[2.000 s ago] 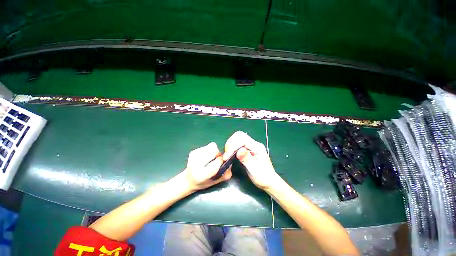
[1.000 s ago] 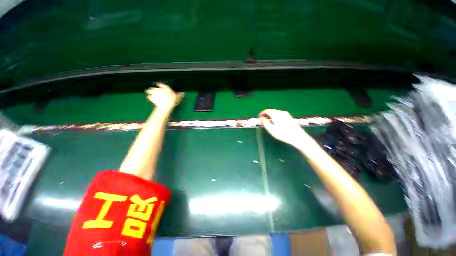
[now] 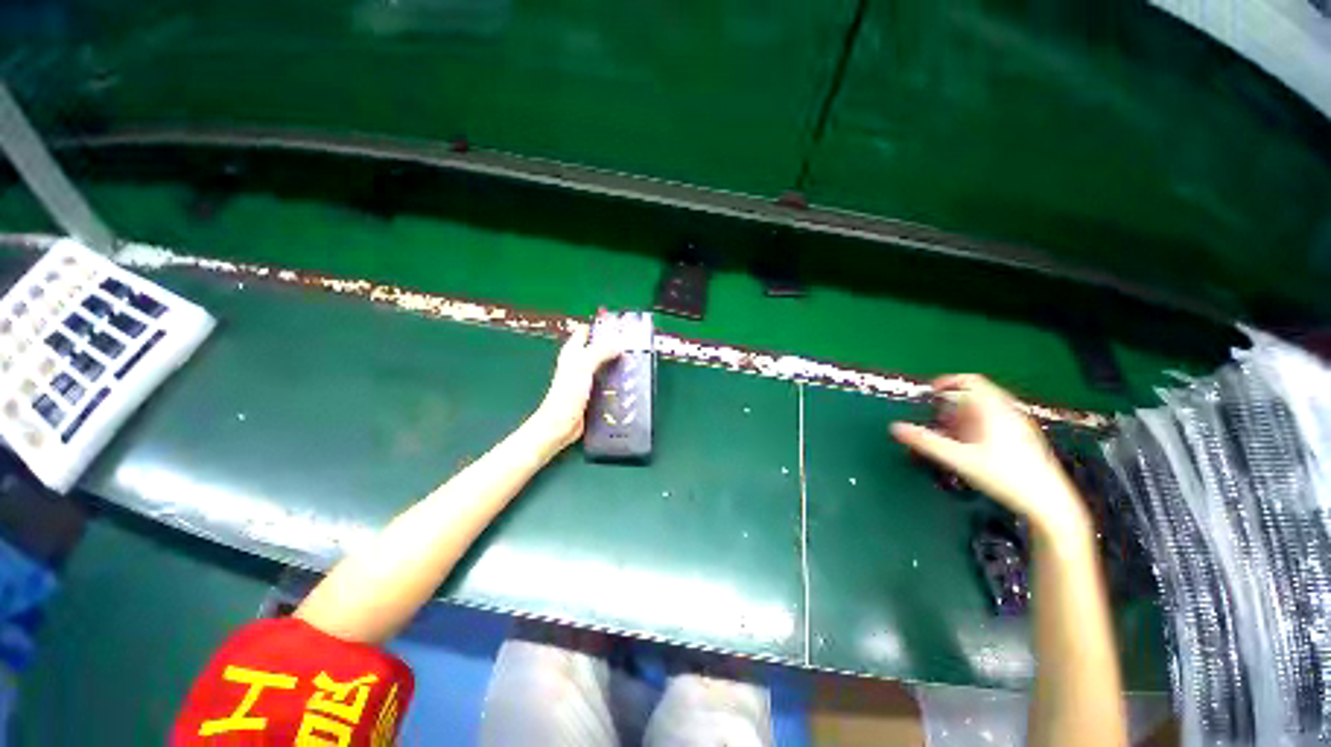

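Observation:
My left hand (image 3: 574,382) holds a black phone body (image 3: 620,401) upright over the bench near the metal edge strip. Its top end shows a light blue-silver patch, and small orange and white marks show lower down. My right hand (image 3: 985,445) is over the pile of small black covers (image 3: 1001,566) on the right. Its thumb and fingers are apart, and no part shows between them. The hand and forearm hide much of the pile.
Black phones (image 3: 683,288) lie spaced along the green conveyor belt (image 3: 482,263) beyond the chipped edge strip (image 3: 788,368). A tall stack of clear ribbed trays (image 3: 1233,540) stands far right. A white panel with dark rectangles (image 3: 183,339) is far left.
My left hand has come back from the belt and now holds a phone body over the bench. My right hand has moved right, from near the edge strip to the cover pile. The view has tilted.

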